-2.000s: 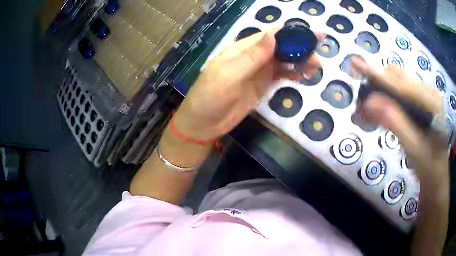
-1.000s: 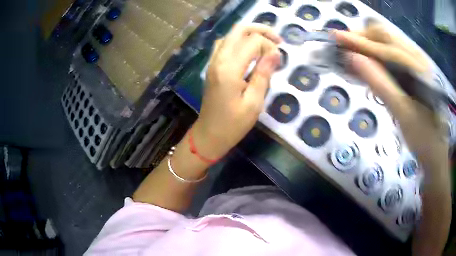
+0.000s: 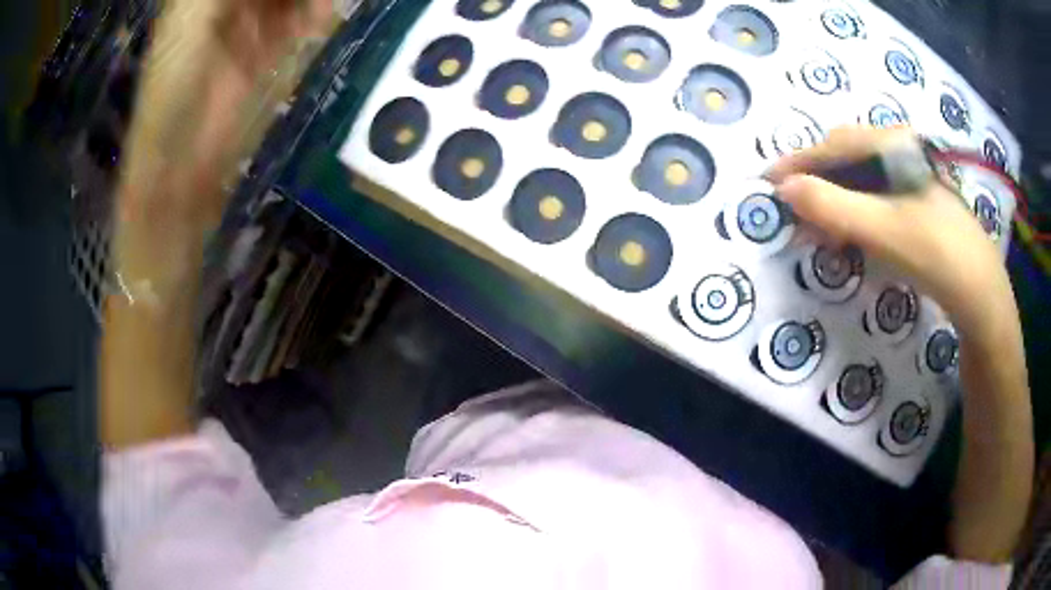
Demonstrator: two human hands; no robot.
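The white foam tray (image 3: 611, 188) lies in front of me with rows of round holes. The holes on its left are dark with tan centre dots; those on its right show ringed speaker drivers (image 3: 715, 300). My right hand (image 3: 899, 225) is closed around the black test probe (image 3: 859, 175), its pale collar by the knuckles. The fingertips are at the upper edge of one driver (image 3: 758, 217); the probe tip is hidden, so contact cannot be told. My left hand (image 3: 236, 69) is blurred at the upper left, away from the tray; whether it holds anything cannot be told.
Red and other thin wires (image 3: 980, 161) trail right from the probe. The green bench (image 3: 461, 271) borders the tray's near left side. Piled sheets (image 3: 277, 311) stand low at left, partly behind my left forearm. Clear plastic shows behind that arm.
My left hand has moved from the tray to the upper left; the glossy blue-black part seen in it earlier is not visible now. My right hand has come down over the drivers. The view has shifted.
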